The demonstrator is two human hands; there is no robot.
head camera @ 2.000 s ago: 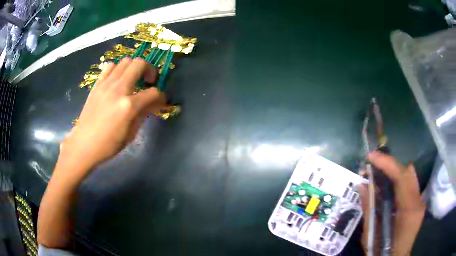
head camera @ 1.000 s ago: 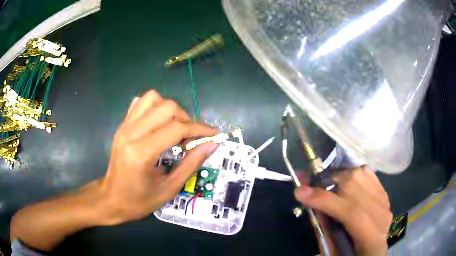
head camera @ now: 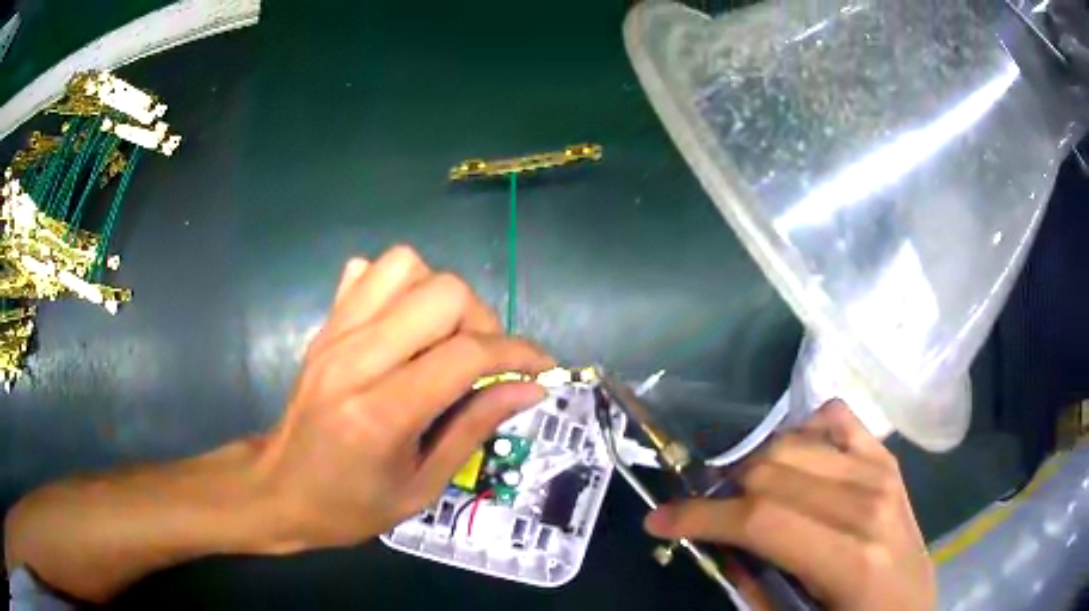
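My left hand [head camera: 394,418] pinches a brass contact strip [head camera: 555,377] at the upper edge of the white socket housing [head camera: 543,561]. A green wire [head camera: 514,251] runs up from behind my fingers to a second brass strip [head camera: 525,162] lying beyond. The open housing shows a green circuit board [head camera: 511,451] with a yellow block, a dark component [head camera: 564,497] and thin red and black wires. My right hand [head camera: 812,513] holds the soldering iron [head camera: 651,439] and the thin silvery feed tube [head camera: 615,454]. Their tips are at the held strip's right end; exact contact is unclear.
A pile of brass strips with green wires [head camera: 78,203] lies at the left. The clear scratched extraction hood [head camera: 824,179] stands at the upper right, above my right hand. A white cord [head camera: 764,430] leaves the housing to the right. Pale edging [head camera: 131,42] curves at the upper left.
My left hand brought a wired strip from the pile to the housing. The iron and feed tube have moved left and down to the strip's end. The hood came into view.
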